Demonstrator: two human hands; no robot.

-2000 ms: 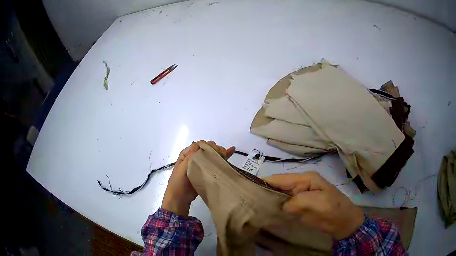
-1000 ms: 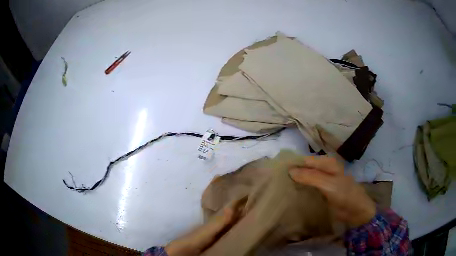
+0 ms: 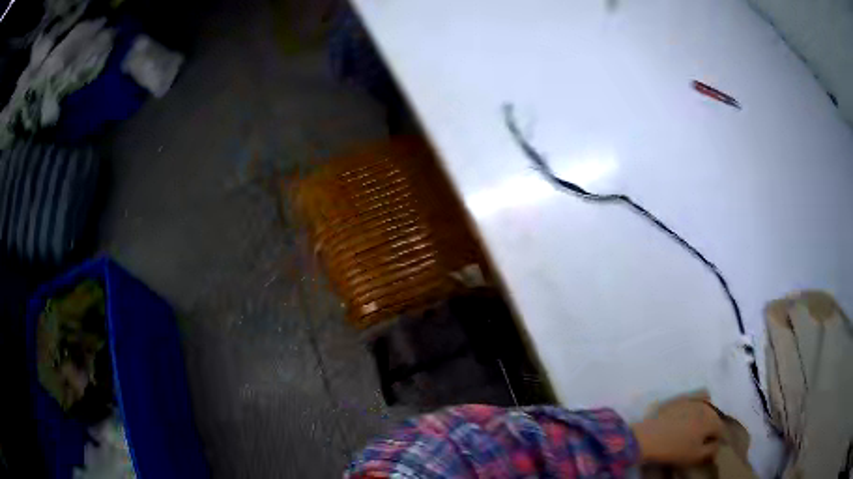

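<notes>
My left hand (image 3: pixel 685 434), in a plaid sleeve, is at the lower right, slightly blurred. Its fingers are closed on a beige-tan sleeve panel (image 3: pixel 734 457) at the table's near side; the picture's bottom edge cuts the panel off. My right hand is out of the picture. The pale beige sleeve bundle (image 3: pixel 816 374) is at the right edge, partly cut off. Its black tie (image 3: pixel 675 236) curves across the white table (image 3: pixel 599 299) to a frayed end at upper left. A small blurred white ticket (image 3: pixel 739 346) is on the tie near the bundle.
A red-handled tool (image 3: pixel 715 94) lies on the table at the upper right. Left of the table edge are an orange-brown slatted object (image 3: pixel 374 234), a dark object below it and grey floor. A blue bin (image 3: pixel 154 374) holding cloth stands at lower left, near striped cloth (image 3: pixel 47 201).
The view has swung left, so table items appear further right and turned. The floor and blue bin have come into view. My right hand, the olive pieces and the bundle's dark bands have left the picture.
</notes>
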